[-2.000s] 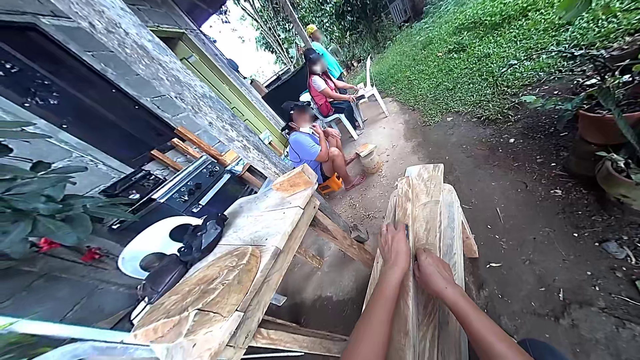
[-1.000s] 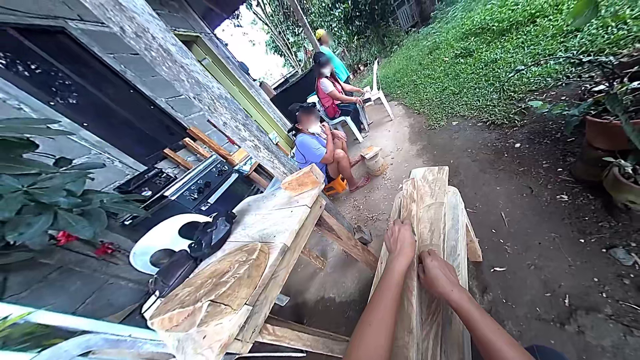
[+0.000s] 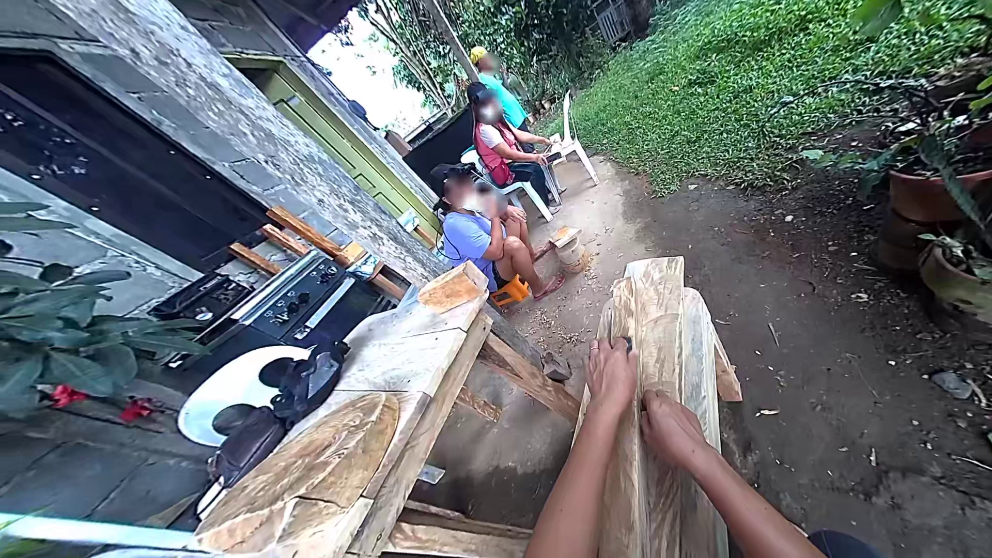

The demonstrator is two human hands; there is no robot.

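A long pale wooden plank (image 3: 660, 310) lies lengthwise on a narrow wooden bench (image 3: 701, 349) in front of me. My left hand (image 3: 612, 370) rests at the plank's left side, with a small dark object (image 3: 628, 343) at its fingertips, too little of it showing to name. Lower down and to the right, my right hand (image 3: 673, 428) presses against the plank with bent fingers. What lies beneath both palms is hidden.
On the left, a wooden worktable (image 3: 395, 360) bears an oval wood slab (image 3: 318, 457) and black bags (image 3: 310, 380). Beyond it stands a stove (image 3: 291, 298). Several people sit or stand farther back, one in a blue shirt (image 3: 469, 240) beside a bucket (image 3: 571, 254). Potted plants (image 3: 934, 194) stand right.
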